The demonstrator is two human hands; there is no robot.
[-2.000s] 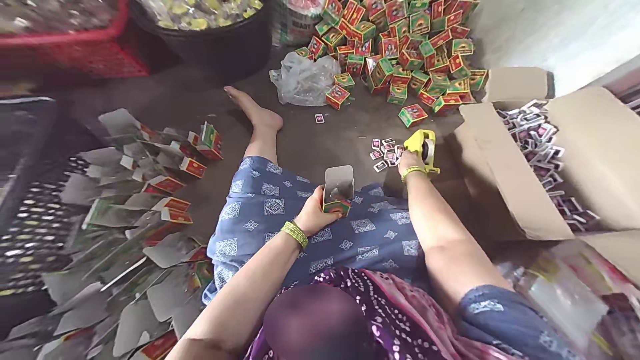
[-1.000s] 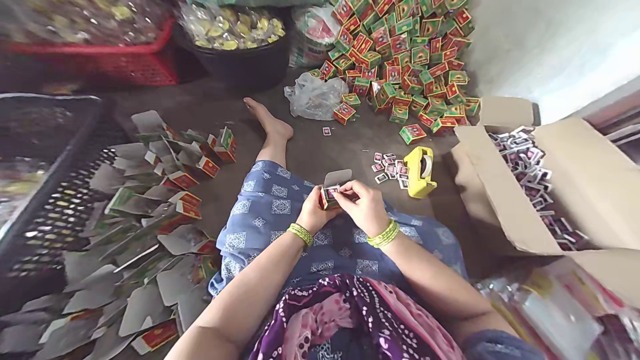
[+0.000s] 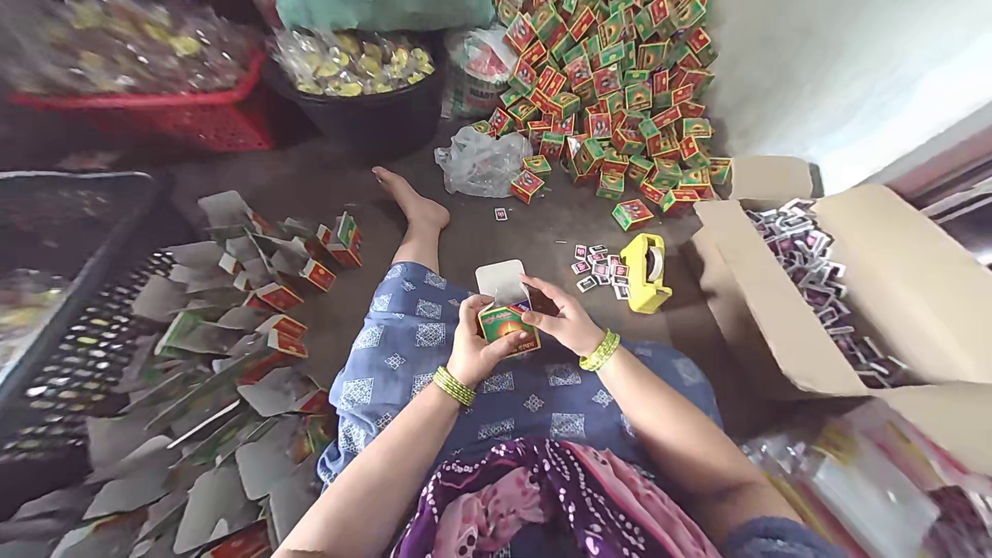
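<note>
Above my lap, my left hand (image 3: 482, 341) grips a small green and red printed carton (image 3: 508, 325) from its left side and front. The carton's grey top flap stands up at the back. My right hand (image 3: 566, 314) holds the carton's right edge, thumb on the front and fingers behind. What lies inside the carton is hidden. A yellow tape dispenser (image 3: 645, 275) with a roll of tape stands on the floor to the right, beside a small pile of little printed pieces (image 3: 597, 267). One such piece (image 3: 501, 214) lies alone farther forward.
Many folded cartons (image 3: 612, 101) are heaped ahead near the wall. Cartons with raised flaps (image 3: 232, 333) crowd the left floor, beside a black crate (image 3: 85, 325). A cardboard box (image 3: 783, 310) of little pieces stands right. A plastic bag (image 3: 484, 161), red basket (image 3: 178, 116) and black tub (image 3: 372, 116) are ahead.
My right hand has come from the small pieces by the tape dispenser to the carton. The carton's printed front now faces up between both hands.
</note>
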